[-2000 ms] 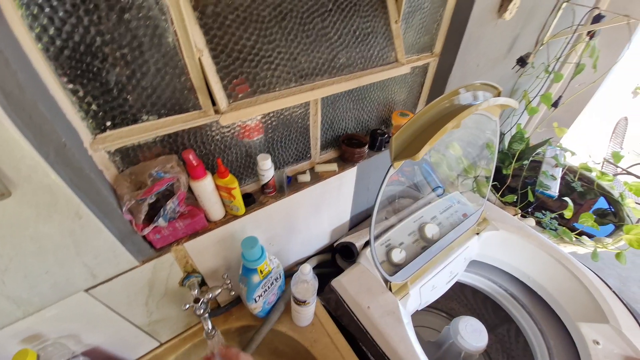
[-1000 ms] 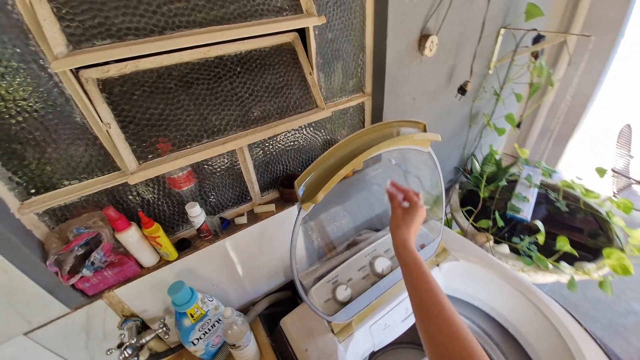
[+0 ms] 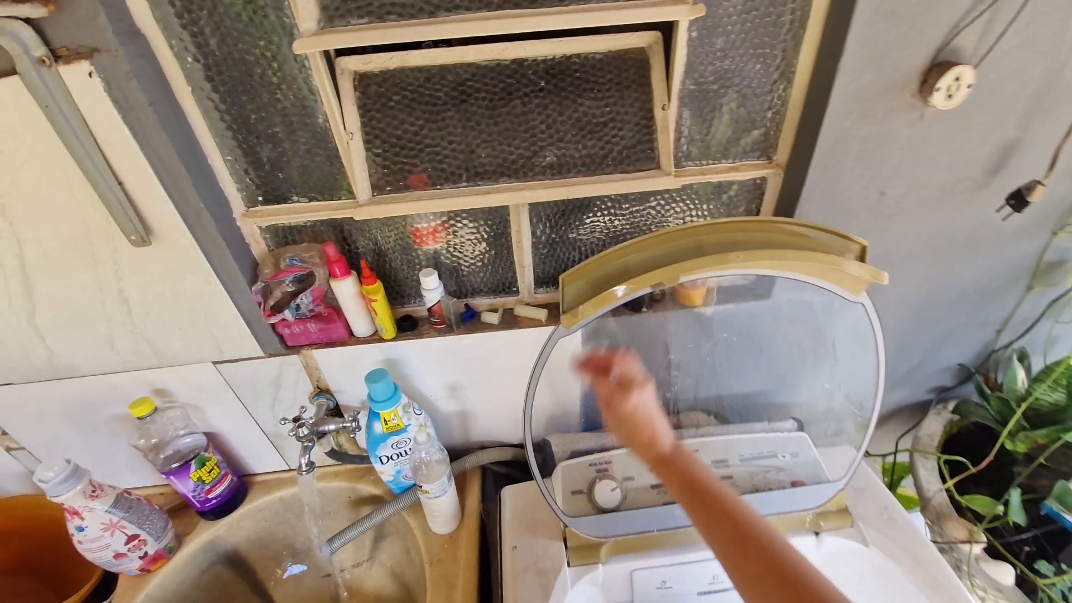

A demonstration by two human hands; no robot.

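My right hand, slightly blurred, is raised in front of the transparent lid of a top-loading washing machine. Its fingers are bunched; whether they touch the lid or hold anything small cannot be told. The lid stands upright, with the control panel and its knob seen through it. My left hand is out of view. Water runs from the metal faucet into the sink. A blue fabric softener bottle and a clear bottle of white liquid stand at the sink's right edge.
A grey corrugated hose bends over into the sink. A purple-labelled cleaner bottle, a white patterned bottle and an orange bucket are at left. Small bottles line the window sill. A potted plant is at right.
The view has shifted left, showing more of the sink. Running water is now visible at the faucet. My right hand, in front of the lid's right part a second ago, is now at its left part.
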